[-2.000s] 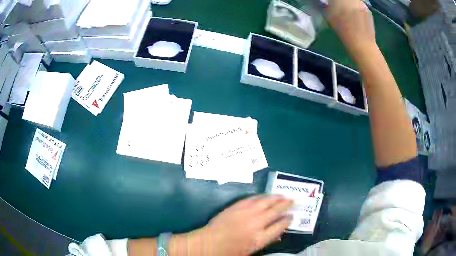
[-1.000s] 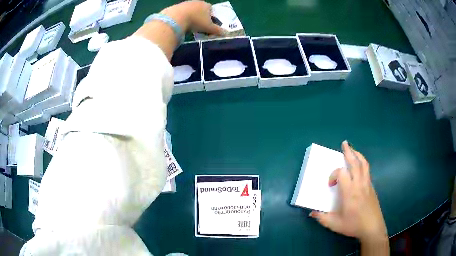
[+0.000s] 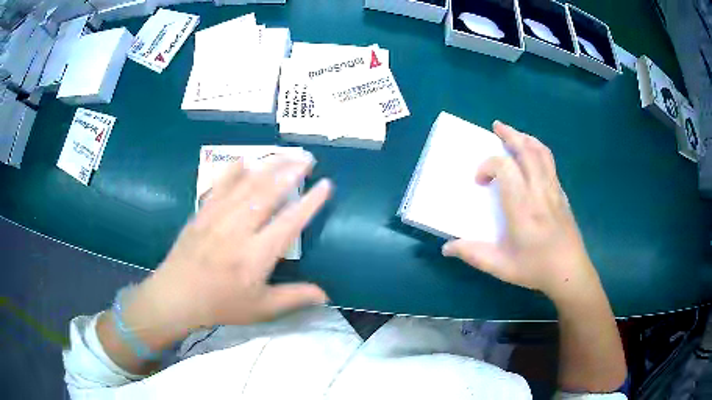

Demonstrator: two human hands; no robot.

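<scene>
My left hand [image 3: 242, 234] is spread, palm down, over a white box with a printed leaflet [image 3: 215, 162] near the front edge of the green table. The hand covers most of it, so I cannot tell whether it presses on it. My right hand [image 3: 539, 211] holds a plain white box lid or box [image 3: 461, 176] to the right, with fingers at its top right edge and thumb at its near edge. A plain white stack [image 3: 234, 74] and a pile of printed leaflets [image 3: 336, 94] lie behind my hands.
A row of open boxes with black insides and white oval shapes [image 3: 519, 31] stands at the back right. Printed boxes [image 3: 663, 98] are at the far right. A white box [image 3: 94, 66], loose leaflets [image 3: 86, 146] and stacked boxes [image 3: 16, 133] are at the left.
My left hand has come back from the row of boxes to the leaflet-topped box at the front. My right hand stays on the white lid or box. The view has shifted.
</scene>
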